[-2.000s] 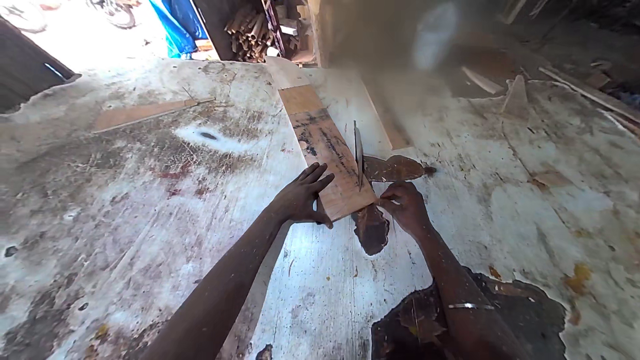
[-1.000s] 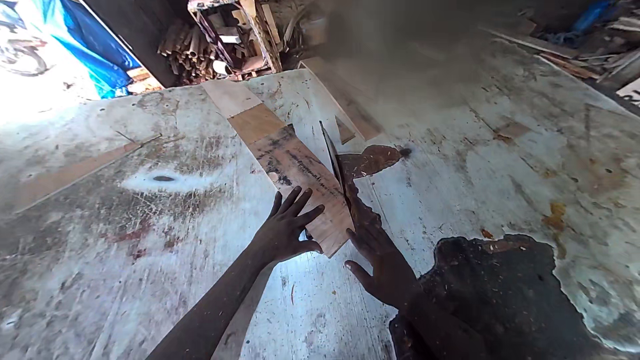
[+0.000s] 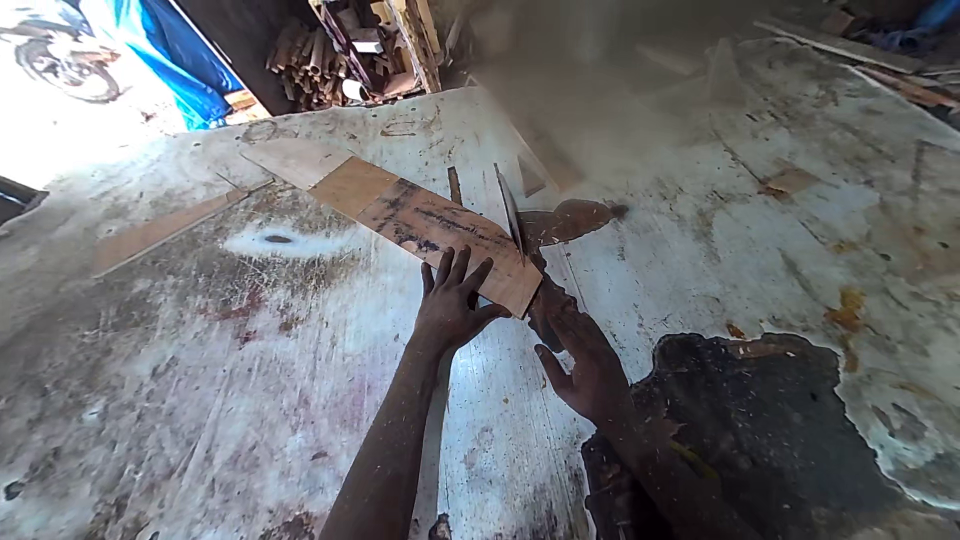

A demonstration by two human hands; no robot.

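Note:
A long plywood strip (image 3: pixel 442 225), marked with dark stains, lies diagonally on the worn table (image 3: pixel 337 390). A circular saw blade (image 3: pixel 510 214) stands up out of the table at the strip's right edge, close to its near end. My left hand (image 3: pixel 454 300) rests on the strip's lower left edge with fingers spread, the thumb near the end corner. My right hand (image 3: pixel 589 364) is just beyond the strip's near end, right of the blade's line, fingers stretched forward and thumb apart. Whether its fingertips touch the wood cannot be told.
A thin wedge-shaped offcut (image 3: pixel 172 229) lies at the left. Past the blade are a blurred board (image 3: pixel 544 146) and small scraps. A dark worn patch (image 3: pixel 757 420) marks the table at the right. Stacked wood (image 3: pixel 307 60) stands behind the far edge, and wood strips (image 3: pixel 847 49) lie far right.
My right hand was pinching at the strip's near end two seconds ago; its fingers are now extended. My left hand stays on the strip. The view has turned.

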